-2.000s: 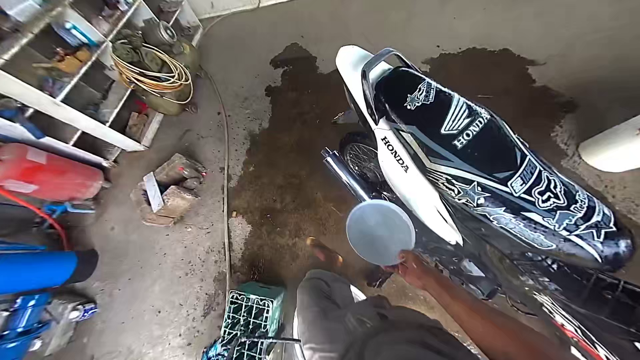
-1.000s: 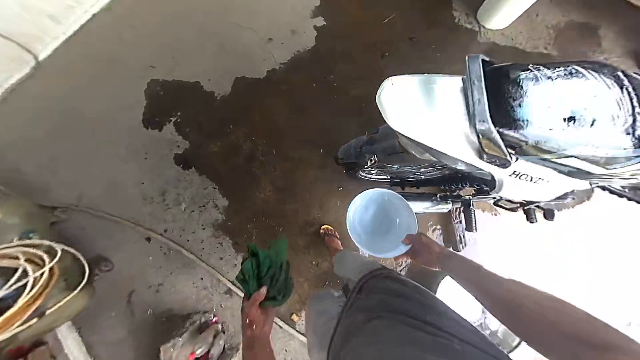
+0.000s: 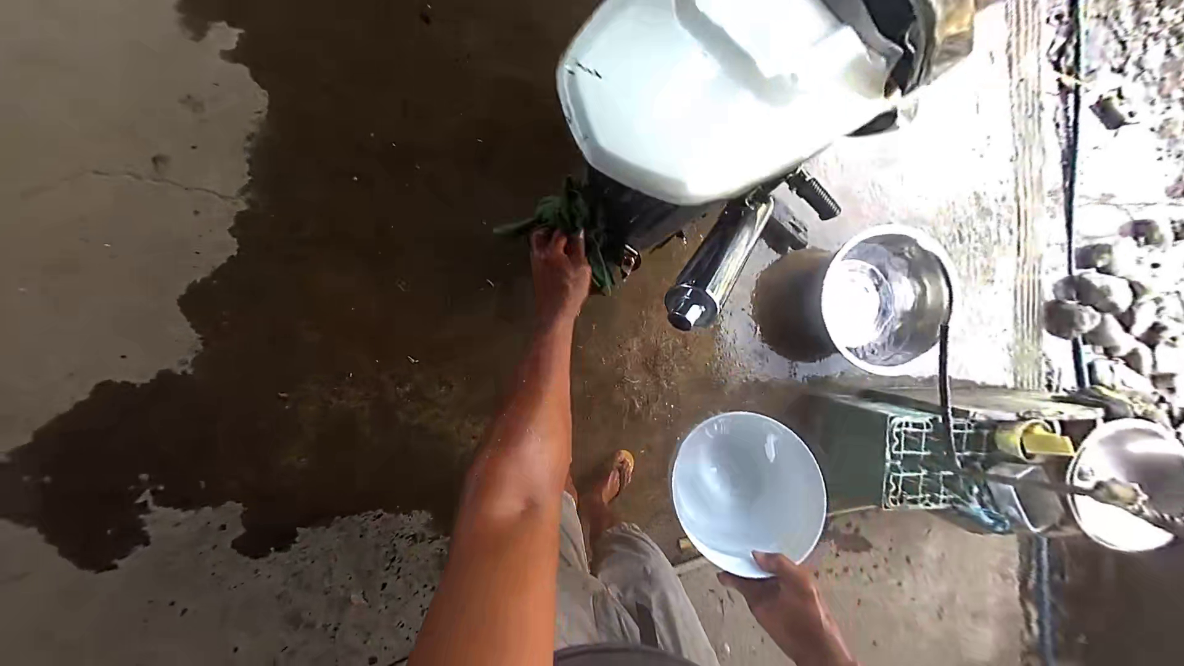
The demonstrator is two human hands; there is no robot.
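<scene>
My left hand [image 3: 561, 268] grips a dark green cloth [image 3: 566, 215] against the wheel end of a motorcycle, just under its white rear fender [image 3: 684, 102]. A chrome exhaust muffler [image 3: 720, 264] sticks out to the right of that hand. Lower right, my right hand [image 3: 786, 597] holds a white plastic bowl [image 3: 747, 490] by its rim, thumb over the edge. The bowl's inside faces up and looks light and bare, though whether a little water lies in it I cannot tell. The part of the wheel behind the cloth is hidden.
A metal bucket [image 3: 888, 301] stands right of the muffler. Below it is a green plastic crate [image 3: 925, 462] with containers beside it, and a dark hose passes over it. Stones [image 3: 1101, 296] lie at the far right. Wet concrete floor [image 3: 388, 305] spreads on the left; my sandalled foot [image 3: 618, 476] is below.
My left hand has moved up with the green cloth from the floor side to the motorcycle's rear. My right hand still holds the bowl. The view has swung round toward the bucket and crate.
</scene>
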